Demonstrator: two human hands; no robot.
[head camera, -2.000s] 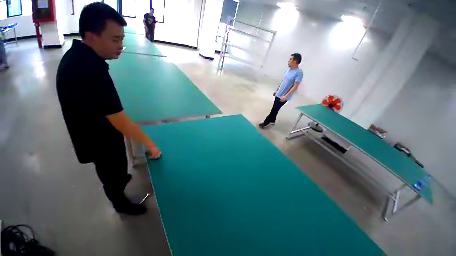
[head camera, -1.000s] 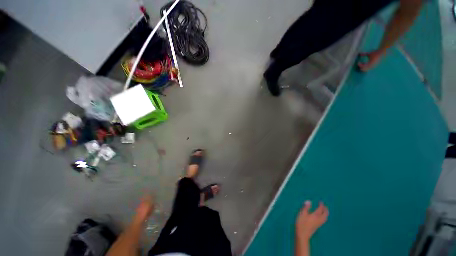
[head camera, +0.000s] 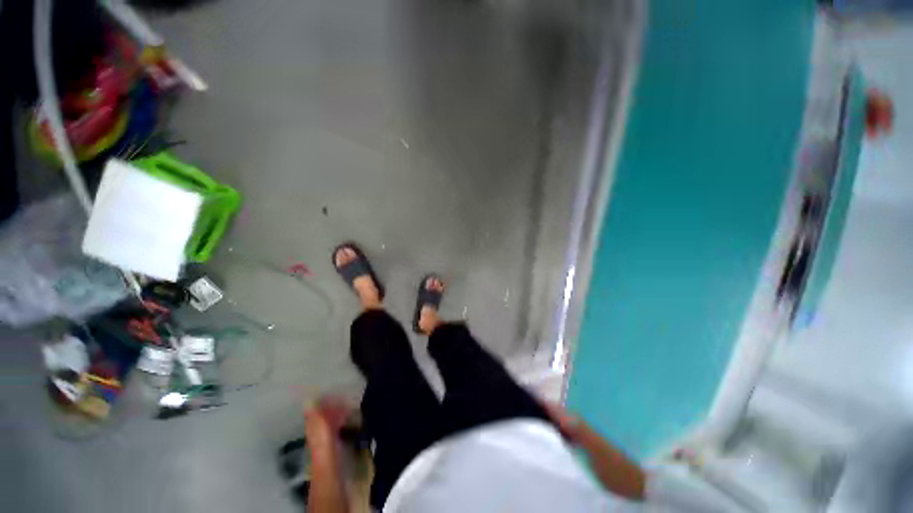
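Note:
The green-topped worktable (head camera: 691, 210) runs up the right of the view, blurred, with a pale edge. My right hand (head camera: 564, 419) is low by the table's near left corner, its arm reaching in from the lower right. Blur hides its fingers, and I cannot tell whether it grips the edge. My left hand (head camera: 328, 416) hangs over the floor at the lower left, away from the table. It is blurred and its finger positions are unclear.
A bright green stool (head camera: 213, 215) with a white square top (head camera: 142, 220) stands left. Coloured cables (head camera: 100, 105), a clear plastic bag (head camera: 50, 266) and small parts (head camera: 165, 351) lie around it. Another person's hand (head camera: 878, 112) shows at the far right, beside another green top (head camera: 839, 210).
The view has swung further down onto my legs and feet. My right hand has gone from over the green top to its near left corner. The person in black is out of view.

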